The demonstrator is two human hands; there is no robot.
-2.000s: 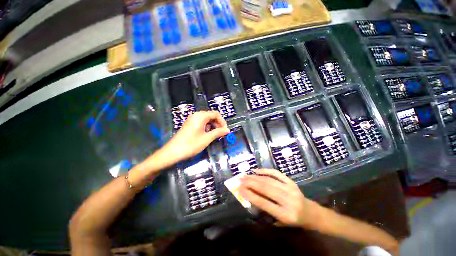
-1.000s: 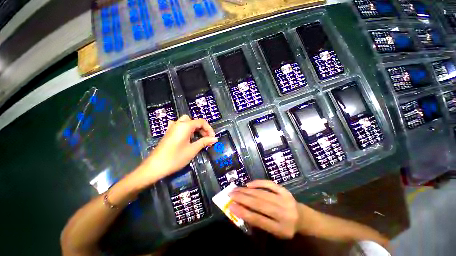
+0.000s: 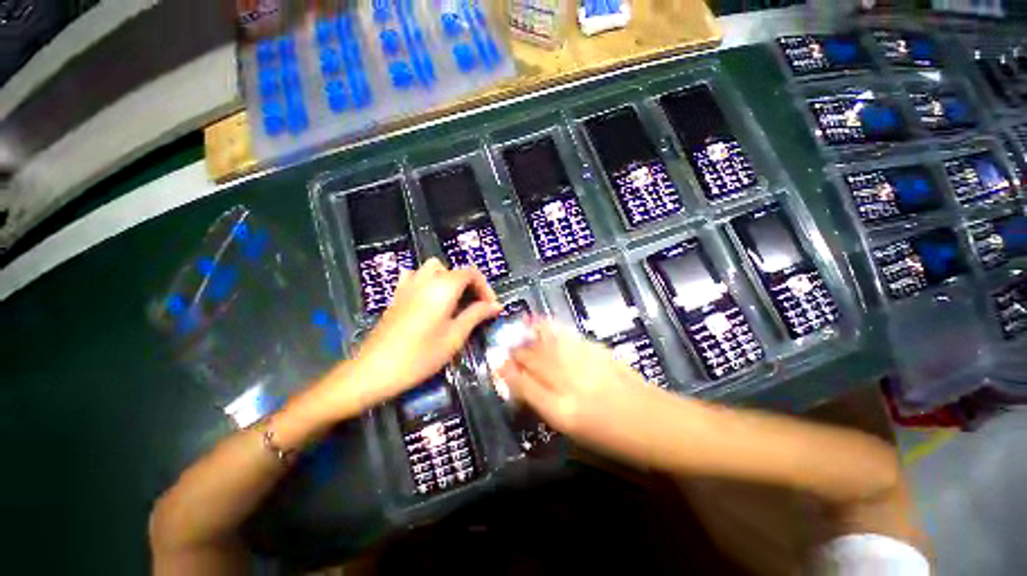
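Observation:
A clear blister tray holds two rows of black keypad phones. My left hand is at the top edge of the second phone in the near row, thumb and fingertip pinched together; the film there is hidden or too small to tell. My right hand is over the same phone, its fingertips on the small white card, which lies against the screen. That phone is mostly covered by my hands. The leftmost near phone is uncovered and shows a bluish screen.
A film sheet with blue prints lies on the tan board at the back. A loose film sheet with blue prints lies on the green bench at left. Another tray of phones is at right. A small white-blue block is on the board.
My right hand has moved up and left with the card, from the phone's lower end onto its screen. My left hand stays pinched at the phone's top. The view has shifted slightly.

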